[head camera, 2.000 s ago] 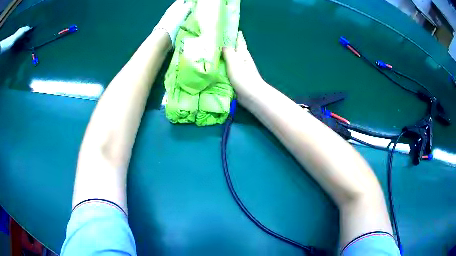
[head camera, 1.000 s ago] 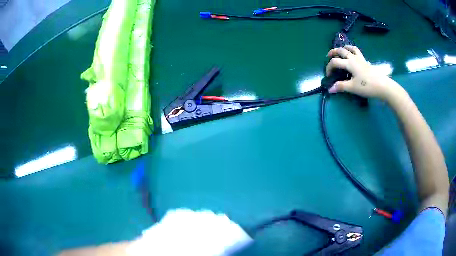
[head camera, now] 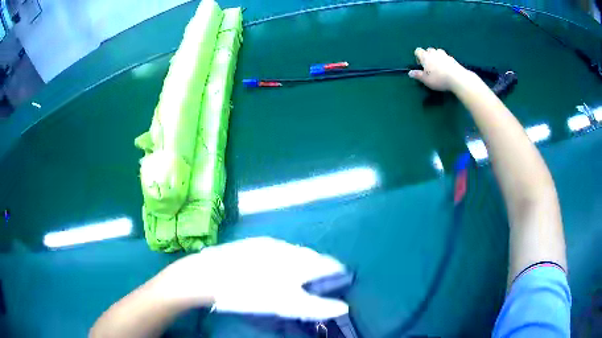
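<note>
My gloved left hand (head camera: 270, 277), blurred near the bottom edge, is closed around black battery clamps; a handle (head camera: 330, 284) and part of a jaw show beside its fingers. A black cable (head camera: 441, 277) curves up from the bottom edge to a blurred blue plug with a red sleeve (head camera: 461, 187). My bare right hand (head camera: 437, 69) is at the upper right, over black clamps (head camera: 503, 82) and their cables; whether its fingers grip them is unclear. Two blue plugs (head camera: 251, 83) (head camera: 318, 68) with red sleeves lie left of it on black cables.
A long bright green padded bundle (head camera: 198, 132) lies on the green bench (head camera: 317, 145), left of centre. Another cable with a small plug (head camera: 521, 11) lies at the far right. The bench's curved edge runs across the top. Strip lights reflect on its surface.
My right hand has moved from the nearer clamp to the farther pair. The open clamp beside the green bundle is gone from its spot. My left hand now has clamps in it near the bottom.
</note>
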